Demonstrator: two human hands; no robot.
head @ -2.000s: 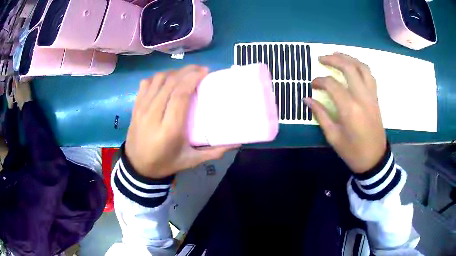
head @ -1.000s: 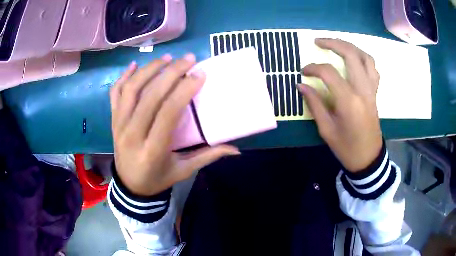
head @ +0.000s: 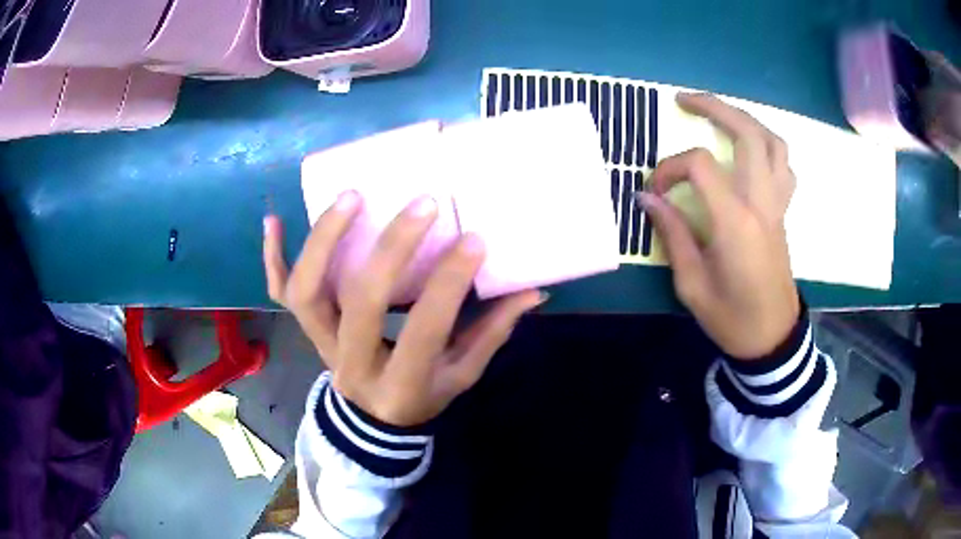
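My left hand [head: 390, 305] holds two pink housings side by side, the left one [head: 369, 174] and the right one [head: 537, 200], with plain pale faces up. They cover part of the strip sheet [head: 843, 211]. Rows of black strips [head: 635, 126] show at the sheet's left end. My right hand [head: 732, 232] is over the sheet, thumb and index fingertips close together at the right edge of the lower strip row. Whether a strip is between them cannot be told.
Stacked pink housings [head: 95, 100] stand at the upper left, one with its dark end [head: 337, 26] showing and a small white tag [head: 335, 80]. A loose black strip [head: 173, 244] lies on the left. Another person's hand [head: 943, 111] is at a blurred housing [head: 869, 79], far right. Red stool [head: 195, 390] below.
The left hand has moved right, and two pale housing faces now show side by side. The right fingertips have drawn closer together. Another person's hand has appeared at the right housing.
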